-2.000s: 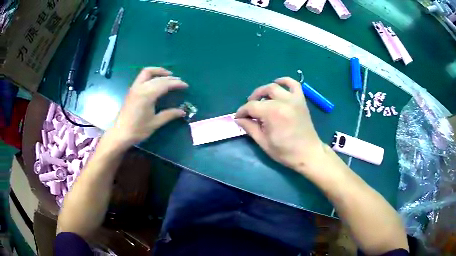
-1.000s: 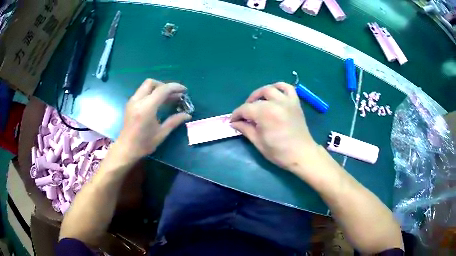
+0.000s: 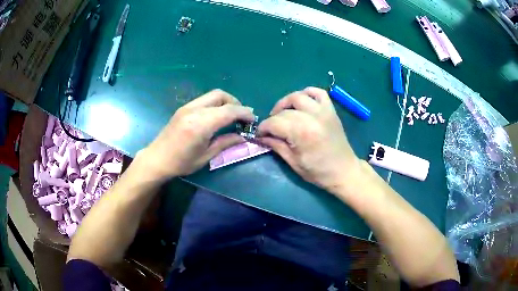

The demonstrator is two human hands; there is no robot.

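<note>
A small circuit board (image 3: 247, 128) is held between the fingertips of my left hand (image 3: 200, 132), just above a pink handle shell (image 3: 235, 154). The shell lies on the green bench, open side up, its right end hidden by my right hand (image 3: 304, 133). My right fingertips touch the board's right side; whether they also grip the shell cannot be told. A pink handle cover (image 3: 402, 162) with a dark oval hole lies to the right. A blue battery (image 3: 350, 103) with a thin wire lies beyond my right hand.
A spare circuit board (image 3: 184, 24), a pale knife (image 3: 114, 55) and a black electric screwdriver (image 3: 83, 54) lie at upper left. Another battery (image 3: 397, 76), small pink parts (image 3: 421, 108) and a clear plastic bag (image 3: 480, 165) are at right. A carton of pink pieces (image 3: 74, 176) stands left, below the bench.
My left hand has picked up the circuit board from the bench and moved right to my right hand. The shell's left part is now tilted slightly beneath the hands.
</note>
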